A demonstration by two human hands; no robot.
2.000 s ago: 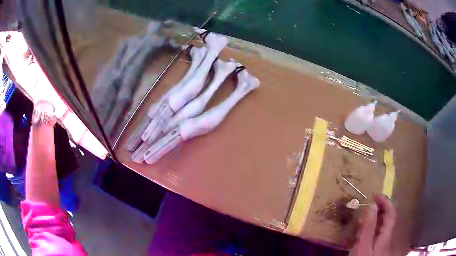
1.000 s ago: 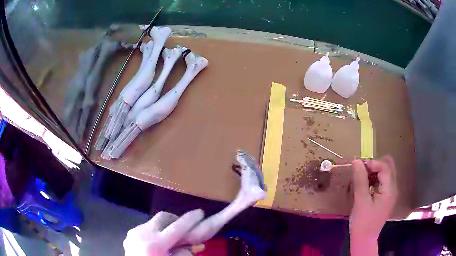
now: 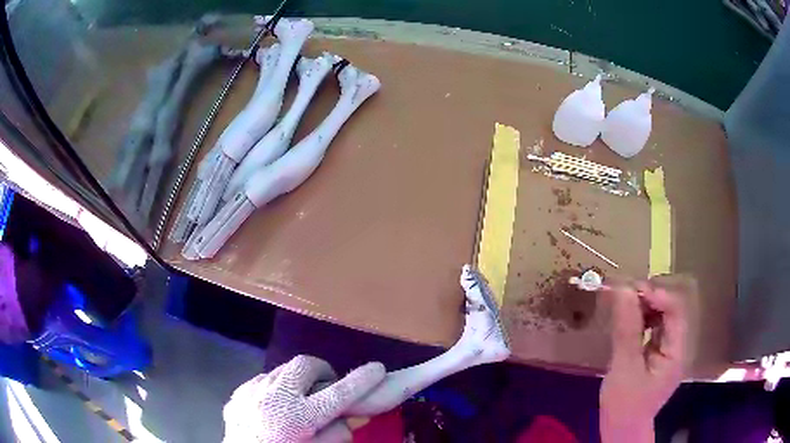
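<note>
My left hand (image 3: 299, 402), in a white knit glove, grips a pale grey doll leg (image 3: 424, 374) by the calf at the bench's front edge. Its foot end points up, beside the lower end of the left yellow tape. My bare right hand (image 3: 645, 333), slightly blurred, holds a thin swab between thumb and fingers. The swab's pale tip (image 3: 575, 281) is at the left side of a small white round cap (image 3: 592, 279); I cannot tell whether they touch. Brown stains lie around the cap. A loose stick (image 3: 589, 247) lies just above it.
Several doll legs (image 3: 299, 156) with black ankle straps lie at the left beside a reflective divider (image 3: 104, 95). Two white squeeze bottles (image 3: 579, 117) stand above a bundle of swabs (image 3: 586, 168). Yellow tape strips (image 3: 499, 208) flank the stained area. A green conveyor (image 3: 485, 30) runs behind.
My left hand has come into view with a leg, and the leg has shifted right relative to the tape. The swab's tip has moved from the cap to its left side. The other person's arm has left view.
</note>
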